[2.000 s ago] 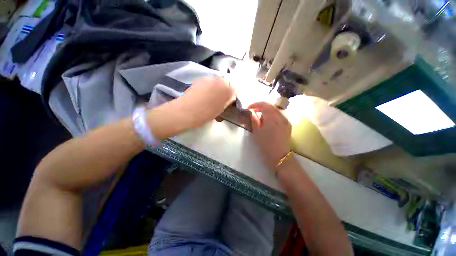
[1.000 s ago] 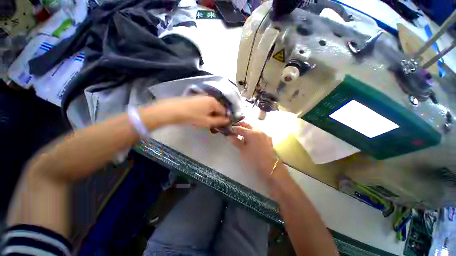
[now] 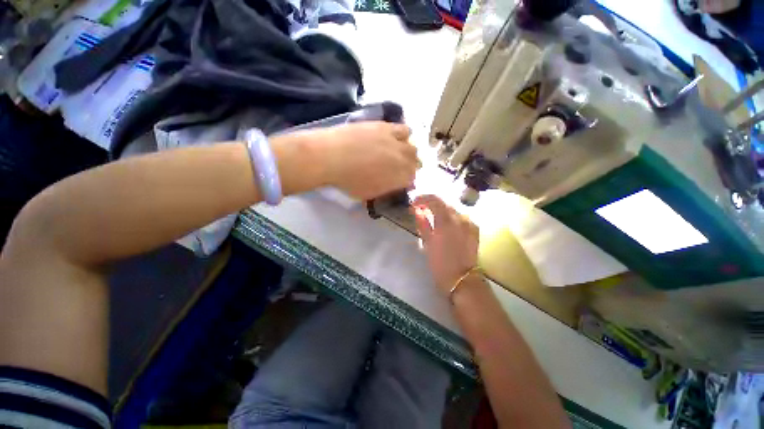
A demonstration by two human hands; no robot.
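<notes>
My left hand [image 3: 369, 159] is closed over the light grey and dark cloth on the table, left of the needle area. My right hand [image 3: 448, 239] pinches the edge of a dark grey strip [image 3: 394, 208] between thumb and fingers. The strip stretches between both hands, just in front of the presser foot. The rest of the garment [image 3: 243, 63], dark grey with light grey parts, lies heaped at the left. The sewing machine head [image 3: 511, 109] stands at the right with its lamp lit. My left fingertips are partly hidden, and glare blurs the needle area.
A white sheet [image 3: 570, 251] lies beside the machine under the green control panel [image 3: 670, 222]. Small tools [image 3: 670, 385] lie at the lower right. A dark phone [image 3: 419, 12] is at the back. Printed bags [image 3: 109, 117] lie at the left. The green table edge [image 3: 352, 293] runs above my lap.
My left hand has turned over the cloth and its forearm reaches further across. The dark strip now shows stretched between my hands. The camera view has shifted.
</notes>
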